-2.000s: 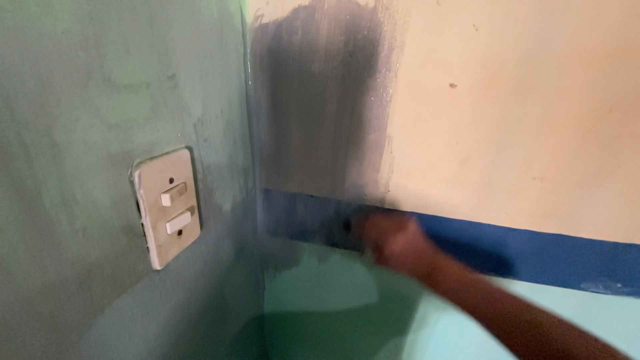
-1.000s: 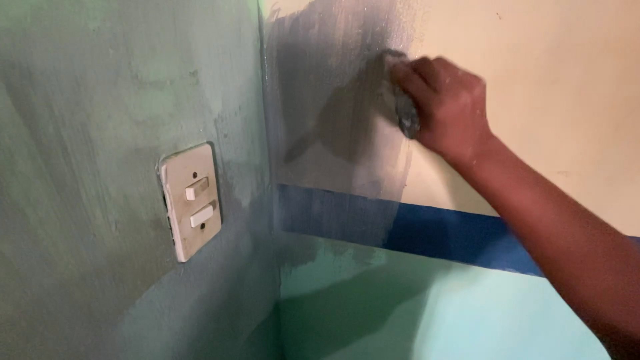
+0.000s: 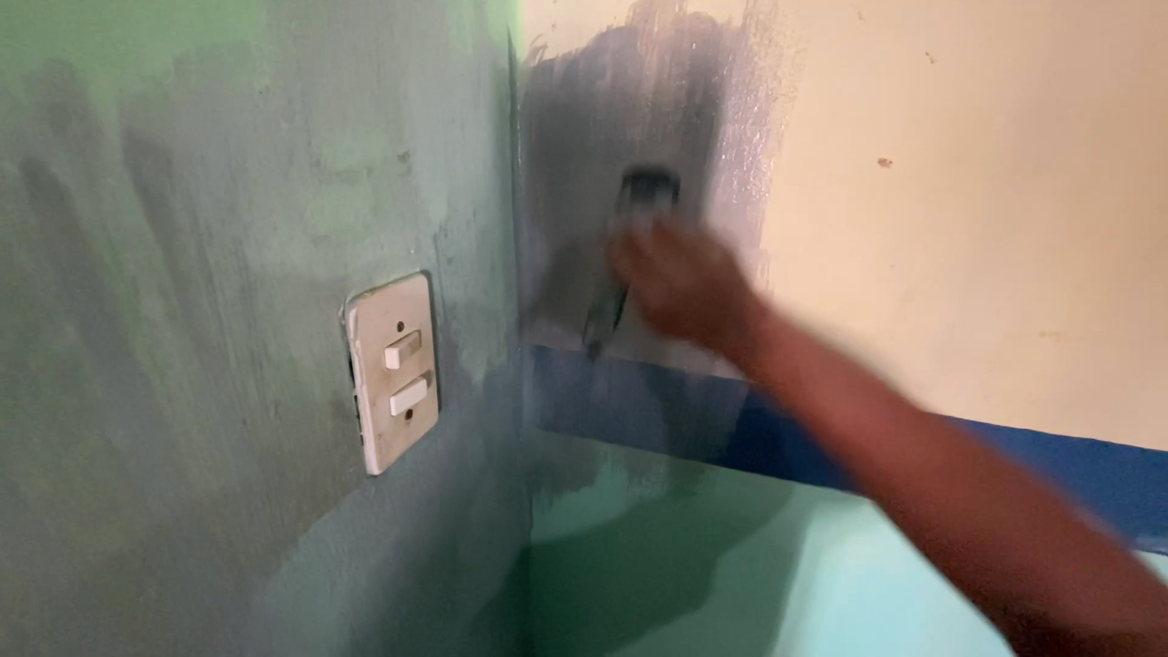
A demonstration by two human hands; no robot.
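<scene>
My right hand point(image 3: 689, 278), blurred, is closed around the handle of a paintbrush point(image 3: 650, 185). Its dark bristle end points up against the wall, and the handle's end sticks out below the fingers. Behind it lies a wet-looking grey paint patch point(image 3: 584, 128) on the cream wall point(image 3: 958, 228), beside the room corner. The patch runs thinly over the left part of a blue stripe point(image 3: 803, 438). My left hand is out of view.
A cream switch plate point(image 3: 379, 429) with two rocker switches is on the left wall point(image 3: 228, 228), whose green surface bears streaky grey paint. Below the blue stripe the right wall is turquoise point(image 3: 858, 566). The two walls meet in a vertical corner.
My right hand was at the blue stripe two seconds ago, then up at the right edge of the grey patch. Now it is lower and further left, in front of the patch.
</scene>
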